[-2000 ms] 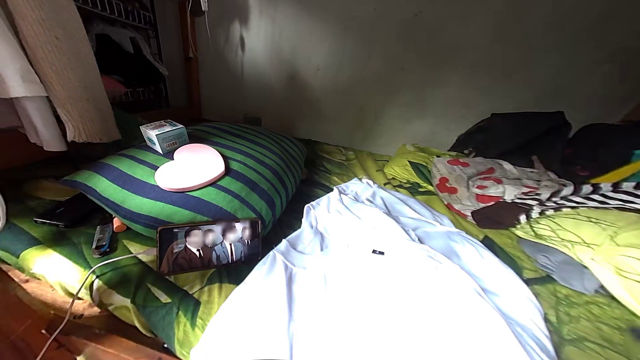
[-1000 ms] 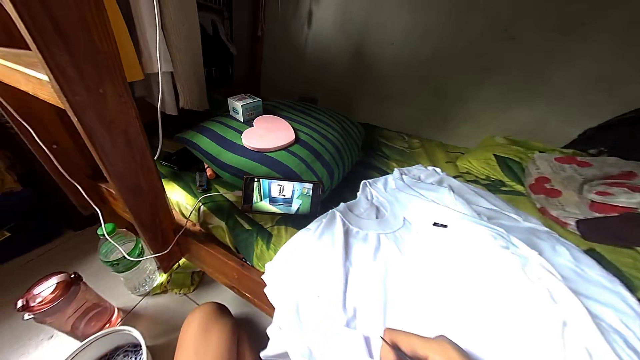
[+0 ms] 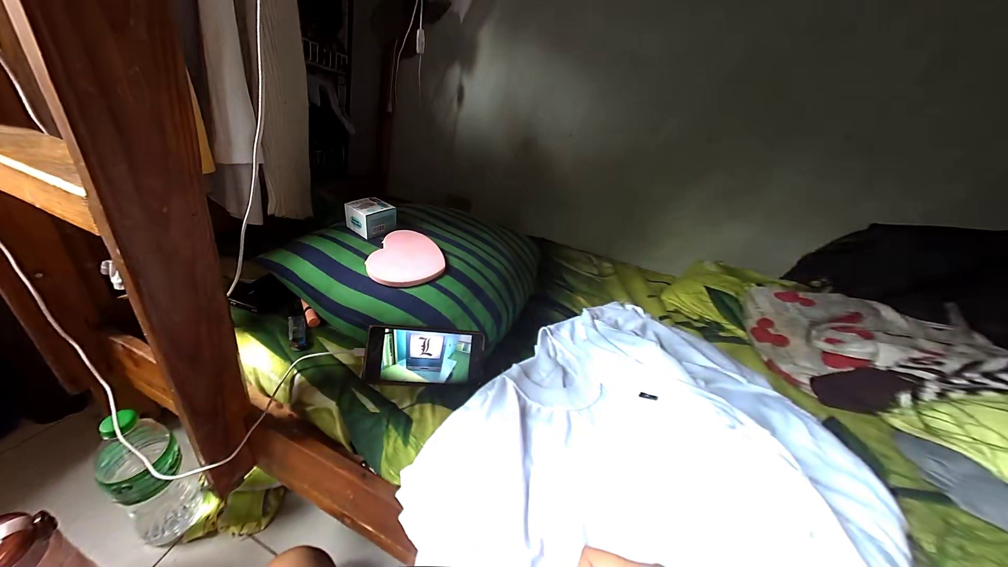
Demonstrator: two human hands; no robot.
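Observation:
A white shirt (image 3: 677, 472) with a round neckline and a small dark tag lies spread on the bed, bunched on its right side. At the bottom edge, a small part of one hand, which looks like my right hand (image 3: 616, 558), rests on or just over the shirt's lower front. Most of that hand is cut off, so its grip is hidden. My left hand is outside the view. Beyond the shirt's left shoulder, a smartphone (image 3: 424, 356) with a lit screen leans against a green and navy striped pillow (image 3: 480, 276), a white cable running to it.
On the pillow are a pink heart-shaped object (image 3: 406, 258) and a small box (image 3: 370, 217). A wooden bed post (image 3: 150, 236) and rail (image 3: 331, 465) stand left. A clear bottle (image 3: 146, 472) and a reddish jug (image 3: 35, 543) are on the floor. Patterned cloths (image 3: 850, 339) lie right.
The view swung left, then somewhat right again. The hand, absent two seconds ago, showed more fully on the shirt one second ago than now. The picture on the phone's screen has changed.

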